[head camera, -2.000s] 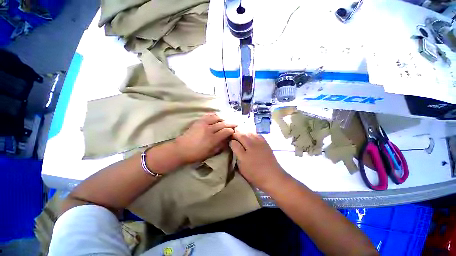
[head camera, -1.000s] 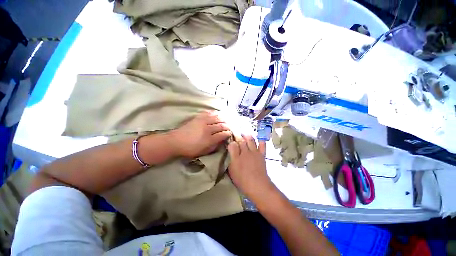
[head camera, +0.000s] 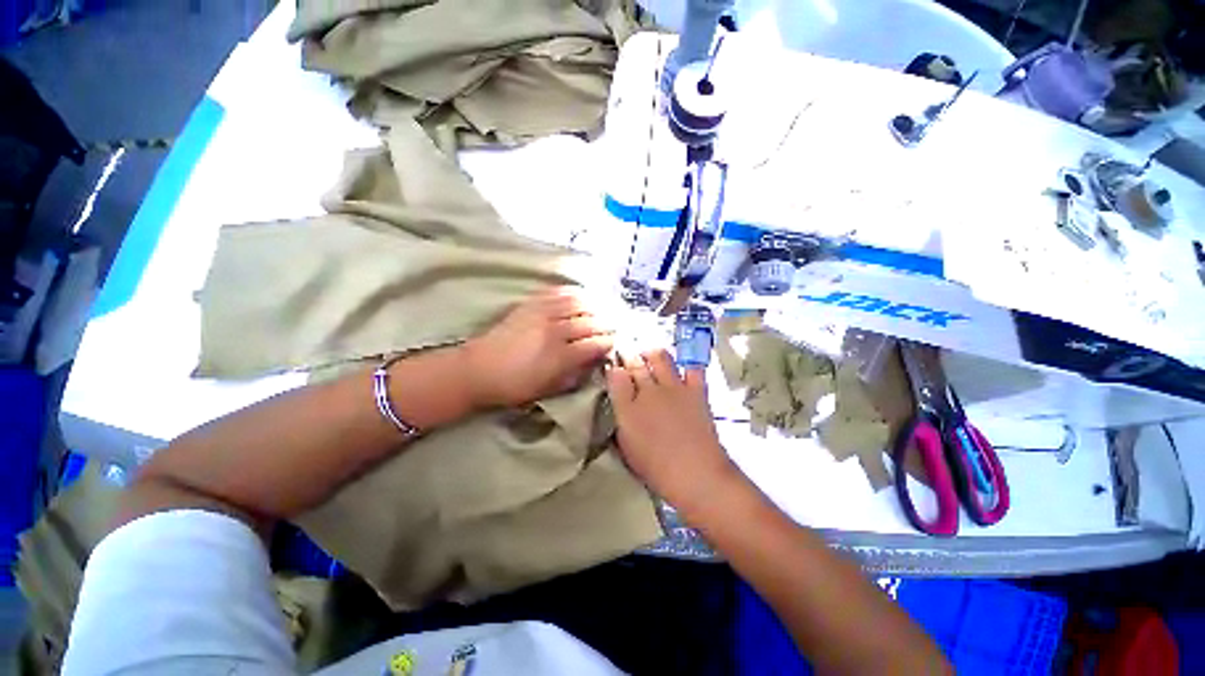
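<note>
A khaki garment panel (head camera: 357, 297) lies spread left of the needle and hangs over the table's front edge. My left hand (head camera: 535, 350) lies on it with bent fingers close to the presser foot. My right hand (head camera: 661, 416) is beside it, its fingertips holding the cloth at the edge by the left fingertips. The sewing machine (head camera: 846, 258) stands above, its needle area just beyond my fingers. The exact stitching point is washed out by bright light.
Small khaki cut pieces (head camera: 780, 383) lie right of the needle, beside scissors (head camera: 951, 462). A khaki heap (head camera: 476, 66) is at the table's back left. Metal parts (head camera: 1110, 205) lie on the machine top. A blue crate (head camera: 978, 621) is below the front edge.
The view has swung, so the machine and table have shifted in the picture. My hands stay at the needle area on the cloth, with little visible change in their hold.
</note>
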